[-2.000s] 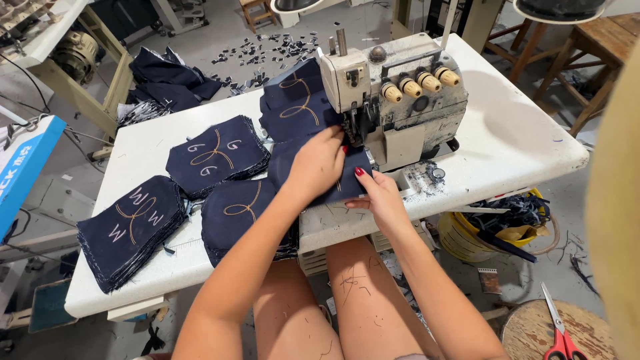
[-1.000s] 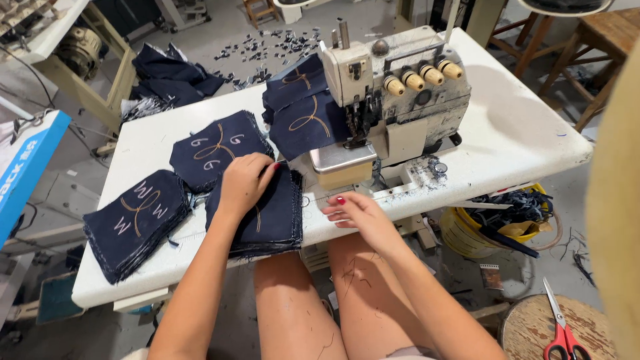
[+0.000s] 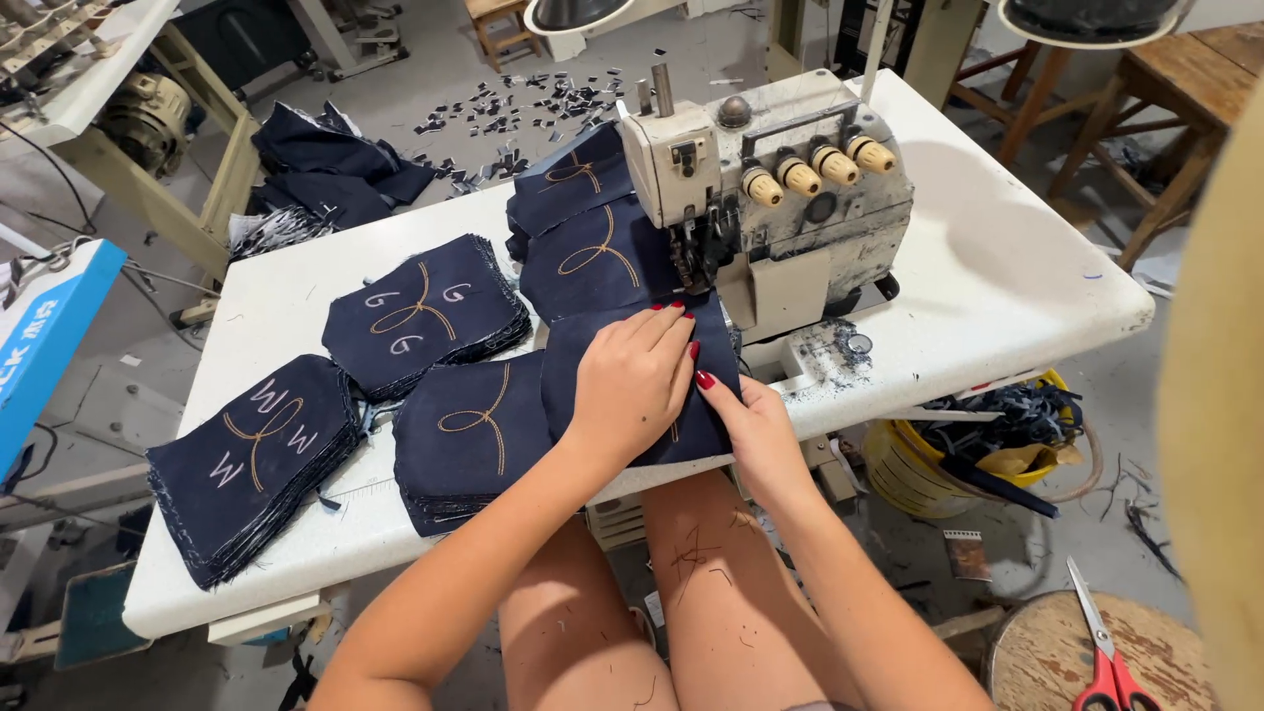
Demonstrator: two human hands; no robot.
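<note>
An overlock sewing machine (image 3: pixel 790 197) stands on the white table. A dark blue fabric panel (image 3: pixel 578 370) lies in front of its needle area. My left hand (image 3: pixel 637 370) presses flat on this panel, fingertips near the presser foot. My right hand (image 3: pixel 746 420) holds the panel's right edge, thumb on top and fingers mostly hidden. Behind it, a stitched panel (image 3: pixel 602 257) runs toward the machine. To the left are a stack of stitched panels (image 3: pixel 469 425), a stack marked with G letters (image 3: pixel 425 316) and a stack marked with M letters (image 3: pixel 257 464).
A yellow bucket of fabric scraps (image 3: pixel 908 464) stands below the table's right side. Red-handled scissors (image 3: pixel 1106 652) lie on a round wooden stool (image 3: pixel 1027 642). Dark cloth (image 3: pixel 326 168) and small scraps (image 3: pixel 533 109) are on the floor behind the table.
My left hand has moved from the front stack to the machine, and a panel now lies under it. My right hand, free a second ago, is now on that panel's edge.
</note>
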